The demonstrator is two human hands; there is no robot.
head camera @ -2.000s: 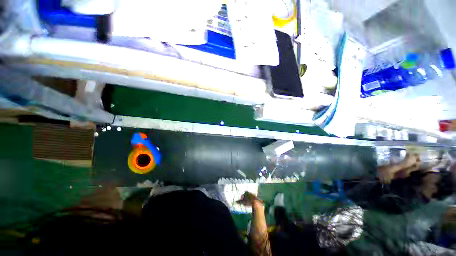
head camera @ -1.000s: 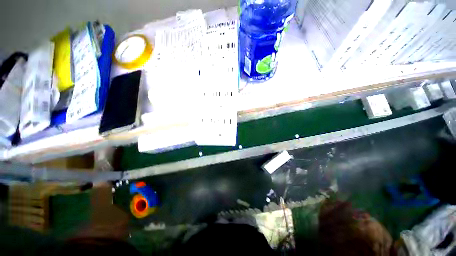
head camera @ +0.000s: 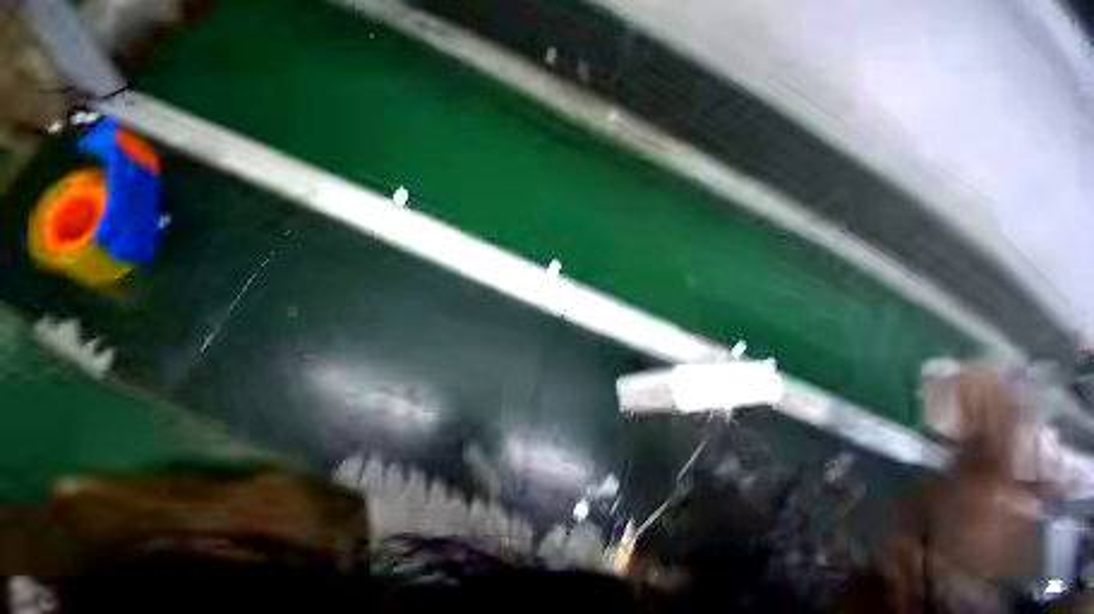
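Note:
The frame is blurred. Neither my left hand nor my right hand can be made out. A tape dispenser with an orange-yellow ring [head camera: 74, 224] and a blue body lies on the dark bench strip [head camera: 288, 318] at the left. A small white box-like piece [head camera: 726, 386] lies across the pale rail between this strip and the green belt [head camera: 504, 192]. Dark, blurred shapes fill the bottom edge.
A blurred hand [head camera: 990, 420], apparently another person's, is at the belt's right end near a pale object. A brown blurred shape [head camera: 216, 516] is at lower left. A pale jagged edge [head camera: 432, 504] runs along the strip's near side. A white surface [head camera: 936, 108] is at upper right.
The view has swung and come closer to the strip. The white bench with papers, phone, tape roll and blue-labelled bottle has left view. A blurred hand now shows at the right.

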